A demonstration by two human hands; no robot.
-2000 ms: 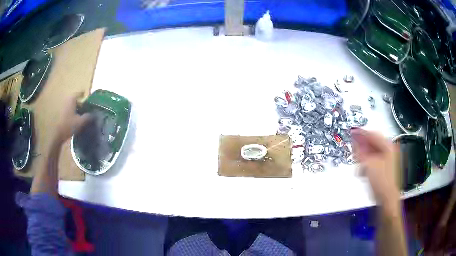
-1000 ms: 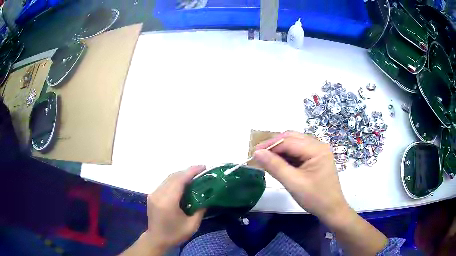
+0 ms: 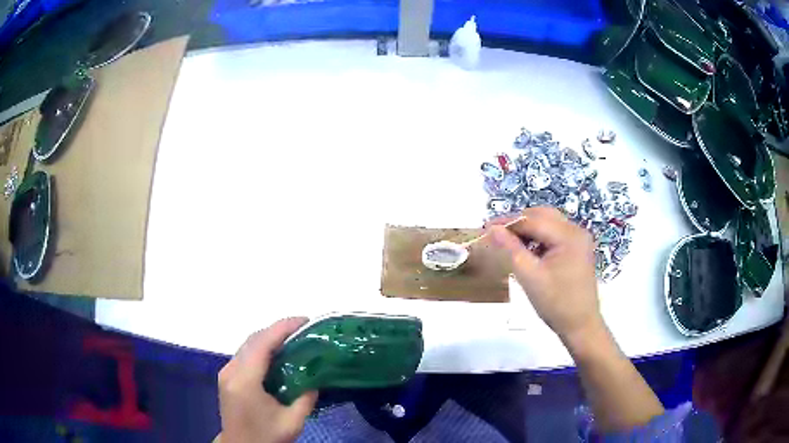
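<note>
My left hand holds a glossy dark green housing at the bench's front edge, gripping its left end, with the pale rim along the top. My right hand pinches a thin pale stick between thumb and fingers. The stick's tip is at the right rim of a small white oval dish; whether it touches the liquid I cannot tell. The dish stands on a small brown cardboard pad. A pile of silver badges with red specks lies behind and partly under my right hand.
Several green housings lie and overlap at the right. More housings lie along the large cardboard sheet at left. A white squeeze bottle stands at the back edge beside a grey post. Blue bins are behind the bench.
My left hand first reached to a housing at left, then held one at the front edge. Since then, my right hand has moved the stick from the housing to the dish; the housing is slightly lower.
</note>
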